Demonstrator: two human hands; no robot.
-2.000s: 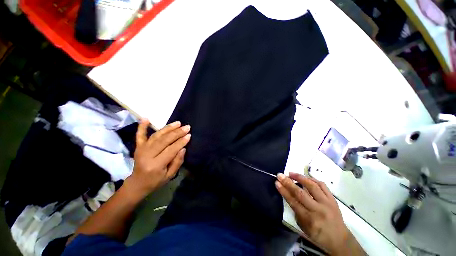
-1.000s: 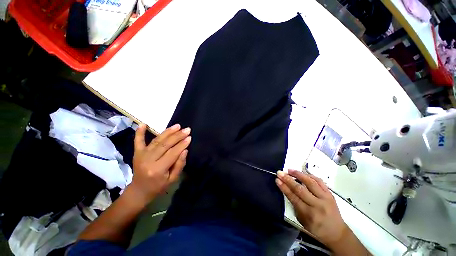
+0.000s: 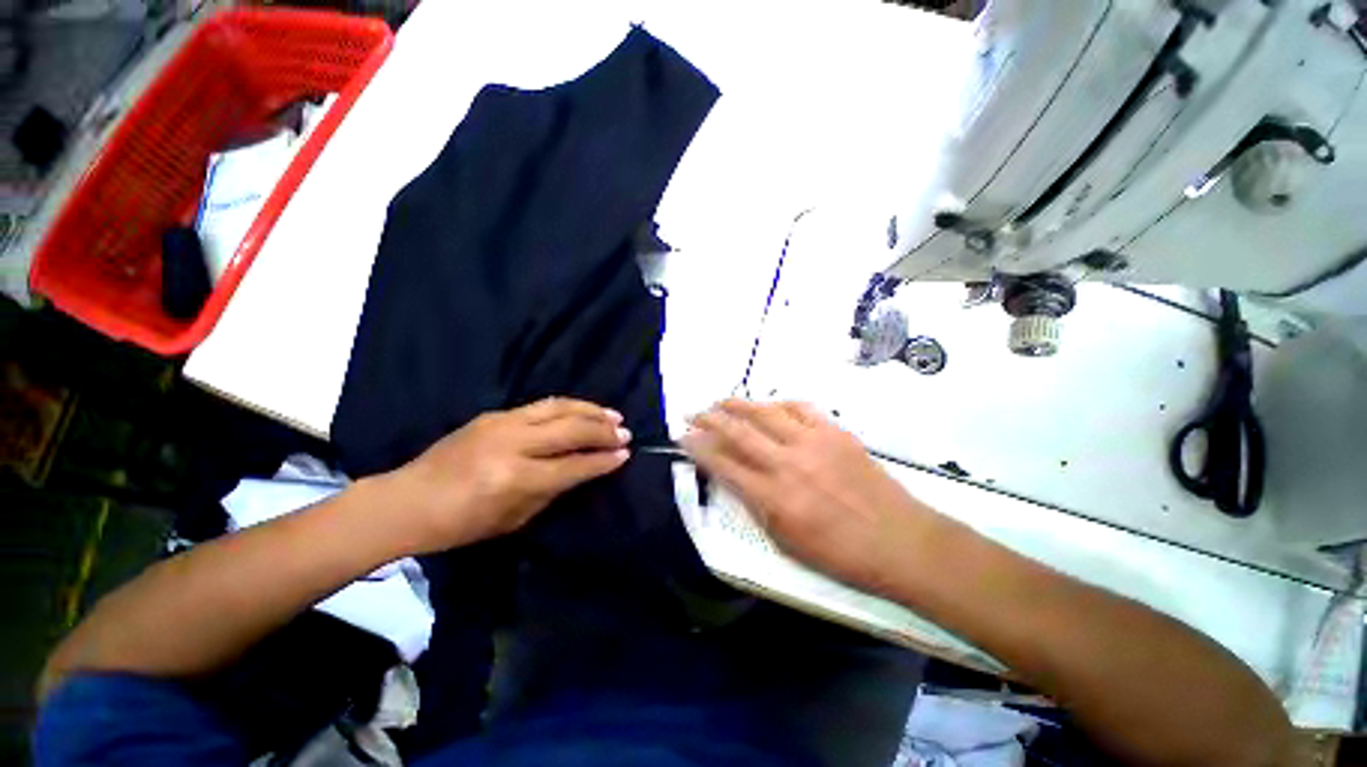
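The dark garment panel (image 3: 510,225) lies on the white table and hangs over its front edge. My left hand (image 3: 517,465) lies on the panel with fingertips together, pinching at the slit line. My right hand (image 3: 787,472) is at the panel's right edge, slightly blurred, its fingertips close to those of the left. A short thin pale line (image 3: 657,448) shows between the two hands; whether it is a tool or the slit edge I cannot tell. What lies under the right fingers is hidden.
The sewing machine (image 3: 1124,165) stands at the right, with black-handled shears (image 3: 1225,435) on its bed. A red plastic basket (image 3: 285,225) holding a white packet and a black item sits at the left table corner. White and black cut pieces (image 3: 382,599) lie below the table at left.
The view has turned right, showing more of the machine and the shears. My left hand has moved right from the panel's left edge, close to my right hand.
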